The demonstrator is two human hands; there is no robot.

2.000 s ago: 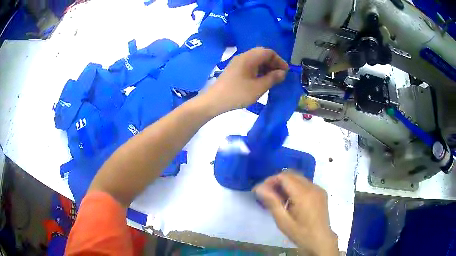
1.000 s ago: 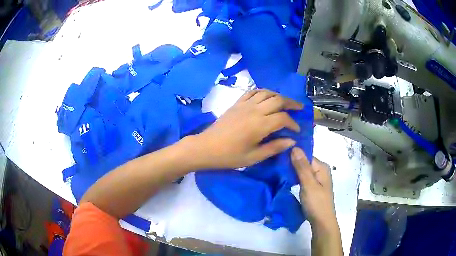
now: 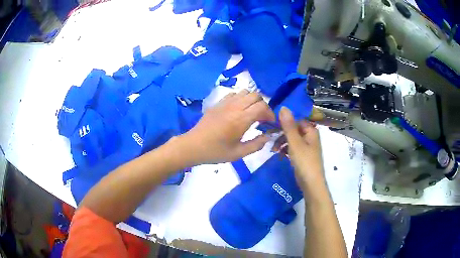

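A blue fabric pouch (image 3: 254, 201) with a white logo hangs down over the white table, its rounded end toward me. Its upper part (image 3: 297, 101) is folded open beside the needle area of the sewing machine (image 3: 333, 90). My left hand (image 3: 234, 126) holds the pouch's upper edge from the left with bent fingers. My right hand (image 3: 300, 143) pinches the same edge from the right, thumb up. The fingertips of both hands are close together, and the fabric between them is partly hidden.
A heap of blue pouches (image 3: 121, 116) with white logos covers the table's left and top. The machine head (image 3: 423, 45) stands at right. A blue strip (image 3: 137, 223) lies by the table's front edge. Orange and blue items (image 3: 58, 229) lie below at left.
The pouch has turned, so its logo now shows and its rounded end points down-left. My hands moved from pressing the fabric flat to gripping its upper edge close together.
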